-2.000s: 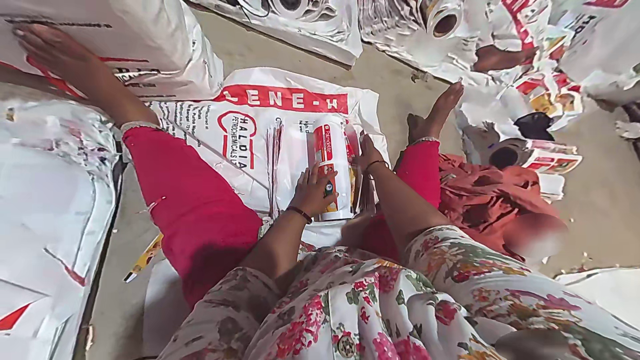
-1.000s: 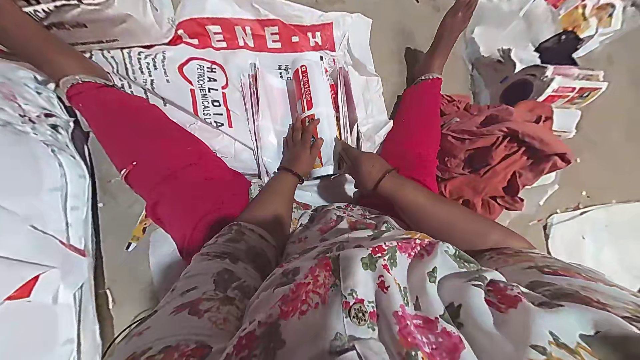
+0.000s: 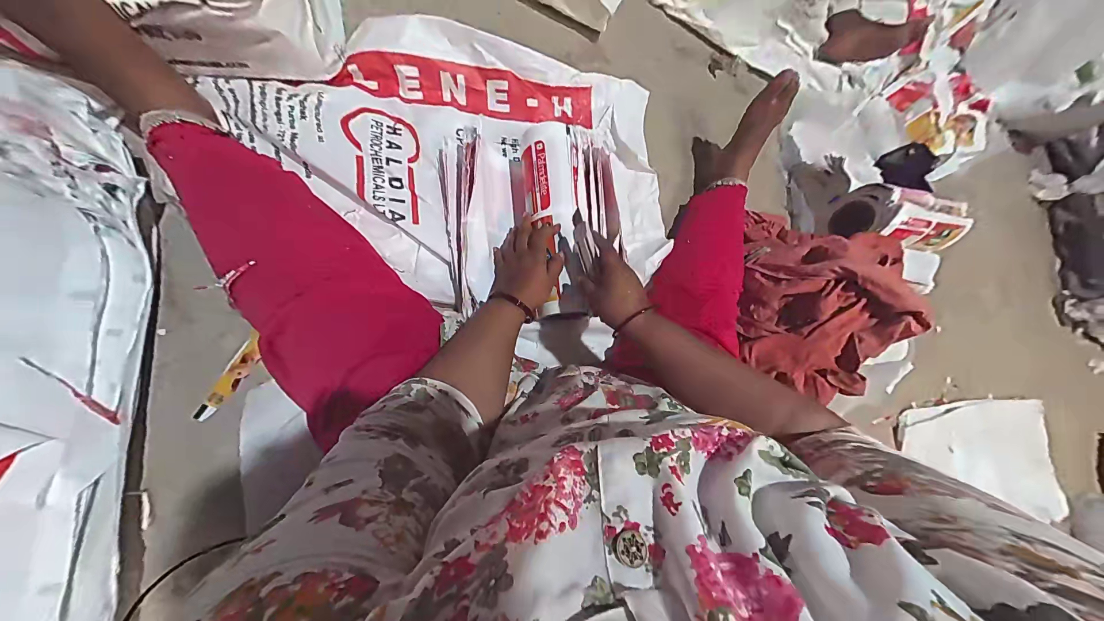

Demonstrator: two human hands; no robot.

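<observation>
On a white woven plastic sack (image 3: 496,52) with a red printed band, between my legs, lies a rolled, printed plastic film piece (image 3: 539,164), white with red and orange. My left hand (image 3: 523,263) rests on its near part, fingers spread. Close by on the right, my right hand (image 3: 611,280) is at the near end of a bundle of thin sheets (image 3: 595,181), fingers partly bent; whether it grips them cannot be told. Another narrow stack of sheet edges (image 3: 457,216) lies to the left of the roll.
A crumpled rust-red cloth (image 3: 832,302) lies beside my right leg, with a printed film roll (image 3: 862,211) beyond it. White sacks (image 3: 69,345) fill the left side. A yellow printed strip (image 3: 228,377) and a white sheet (image 3: 983,448) are on the floor.
My right hand has moved from the near end of the roll to the sheets on its right. My left hand stays on the roll.
</observation>
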